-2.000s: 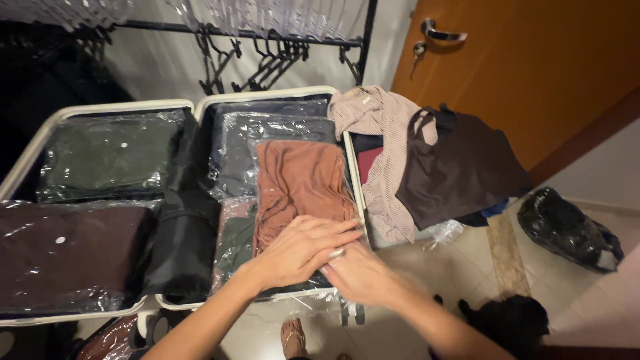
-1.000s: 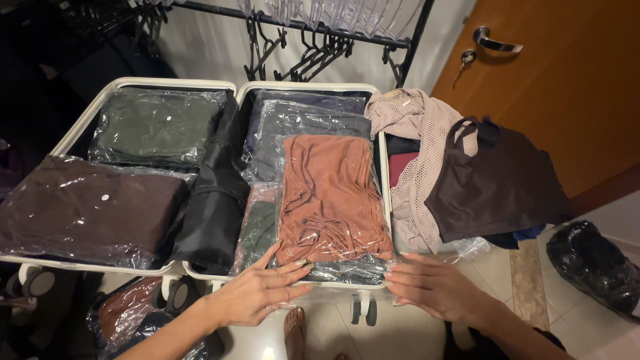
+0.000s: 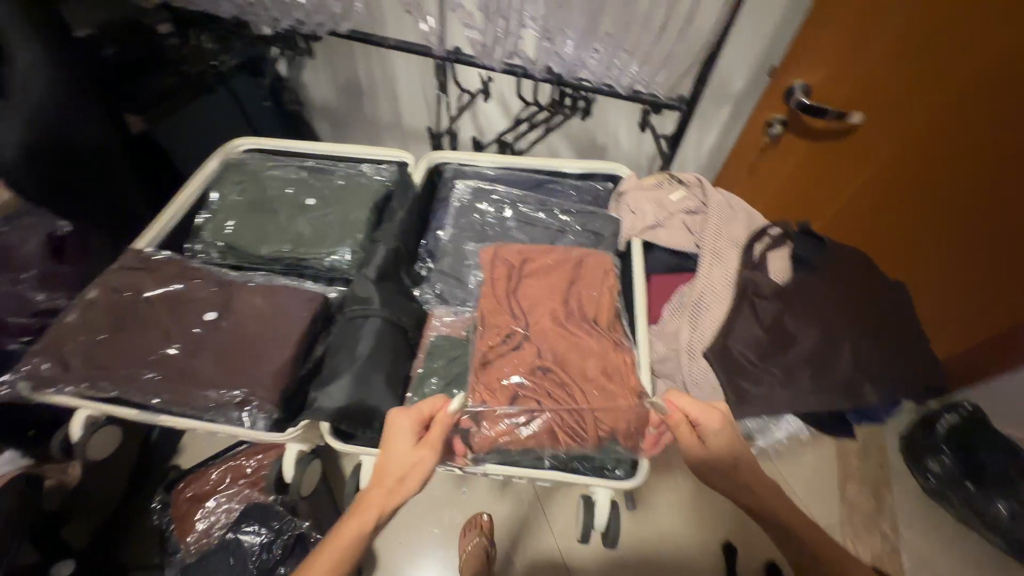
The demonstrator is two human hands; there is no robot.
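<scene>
A folded rust-orange garment (image 3: 552, 336) lies in the right half of an open white-rimmed suitcase (image 3: 645, 320), its lower part under clear plastic. My left hand (image 3: 420, 440) pinches the plastic at the garment's lower left corner. At the lower right corner my right hand (image 3: 696, 436) pinches the plastic too, which is stretched between both hands. Bagged dark grey clothing (image 3: 520, 216) lies behind the garment, and a green bagged piece (image 3: 444, 364) is at its left. The left half holds a bagged olive garment (image 3: 292, 208) and a bagged brown garment (image 3: 176, 328).
Black fabric (image 3: 368, 344) runs along the suitcase's middle. Right of the case lie a pink mesh garment (image 3: 696, 280) and a dark brown top (image 3: 824, 320). A rack with black hangers (image 3: 536, 112) stands behind, beside a wooden door (image 3: 904, 184). Bagged clothes (image 3: 232, 504) and a black plastic bag (image 3: 968, 472) are lower down.
My hands were together on the orange garment's lower part, then spread apart at its near edge. Now they grip the plastic at both corners, and it covers the garment's lower part.
</scene>
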